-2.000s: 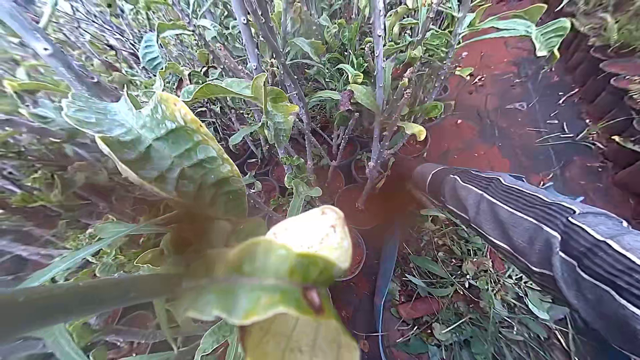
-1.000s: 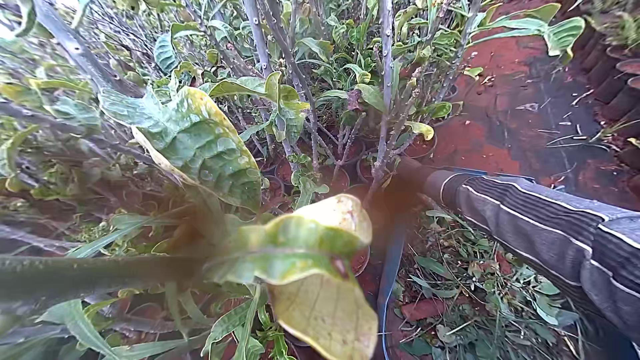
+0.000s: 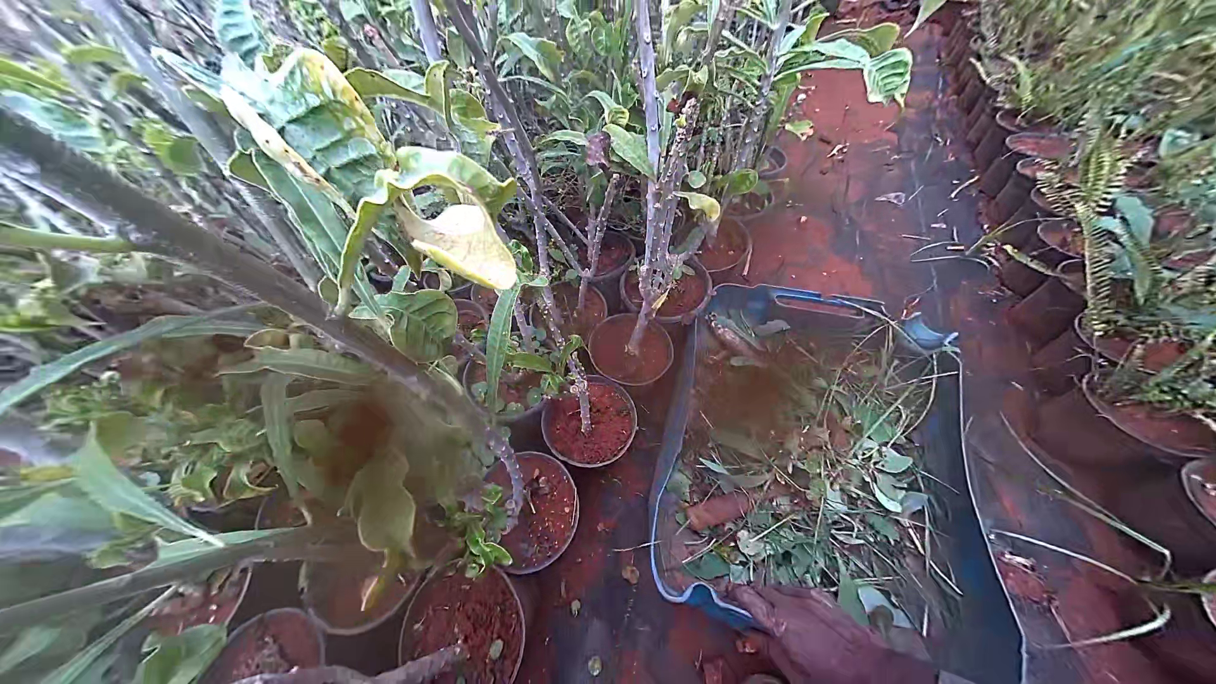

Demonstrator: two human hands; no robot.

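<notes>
My right hand [image 3: 822, 635] is at the bottom edge of the view, at the near rim of a blue plastic crate [image 3: 670, 494]; whether its fingers close on the rim cannot be told. Cut grass, weeds and leaves [image 3: 817, 494] lie in the crate, with a reddish-brown piece [image 3: 719, 510] among them. Left of the crate stand round pots of red soil [image 3: 591, 423], with woody, knobbly stems rising from several of them. One pot [image 3: 631, 350] stands close to the crate's far left side. My left hand is not in view.
A thick slanting stem [image 3: 313, 309] and a yellowing leaf [image 3: 461, 242] hang close to the camera at left. Dense leafy plants fill the upper left. Rows of dark pots with ferns [image 3: 1102, 237] line the right side. Red-stained ground sheet [image 3: 826, 218] runs between the rows.
My right hand and its grey striped sleeve have drawn back from the stem bases to the crate's near edge. The crate shows more fully, and the view has shifted.
</notes>
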